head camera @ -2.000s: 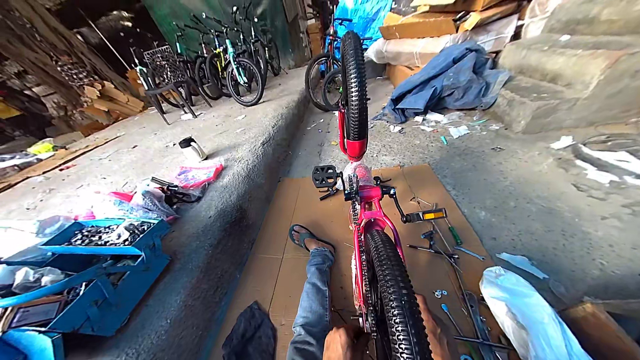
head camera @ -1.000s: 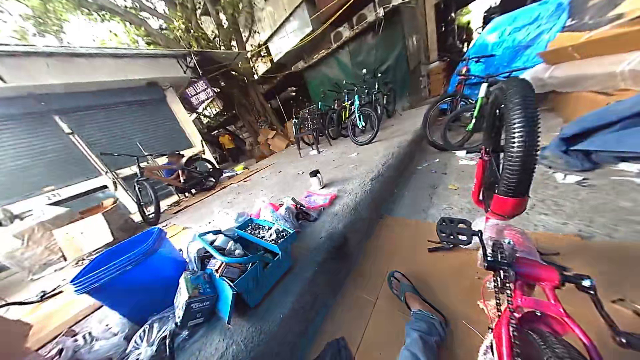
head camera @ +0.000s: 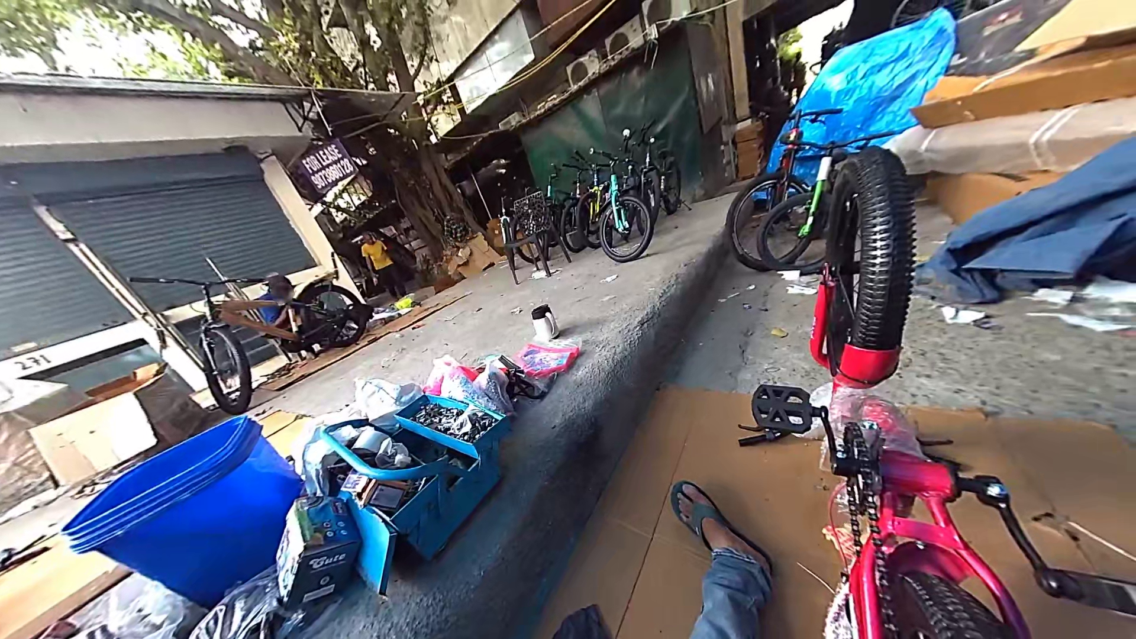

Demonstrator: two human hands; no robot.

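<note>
Neither of my hands shows in the head view. A pink bicycle frame point(head camera: 941, 524) stands upside down at the right, over flat cardboard point(head camera: 639, 506). Its fat knobby tyre point(head camera: 887, 248) points up, with a red fender below it. A black pedal point(head camera: 781, 409) sticks out to the left near the chain point(head camera: 859, 506); another crank arm reaches down to the right. My foot in a flip-flop point(head camera: 701, 515) rests on the cardboard left of the bicycle. Up on the ledge is an open blue metal toolbox point(head camera: 435, 515) with small metal parts in its tray.
A raised concrete ledge point(head camera: 586, 426) runs along the left. Stacked blue tubs point(head camera: 186, 515) and a printed box point(head camera: 315, 555) stand beside the toolbox. Farther off are parked bicycles point(head camera: 626, 226), a chair point(head camera: 531, 226), a person in yellow point(head camera: 379, 257) and a person behind a brown bicycle point(head camera: 275, 302).
The view has swung far left and up. Two seconds ago, both my hands were beside the lower tyre of the pink bicycle; now they are out of view.
</note>
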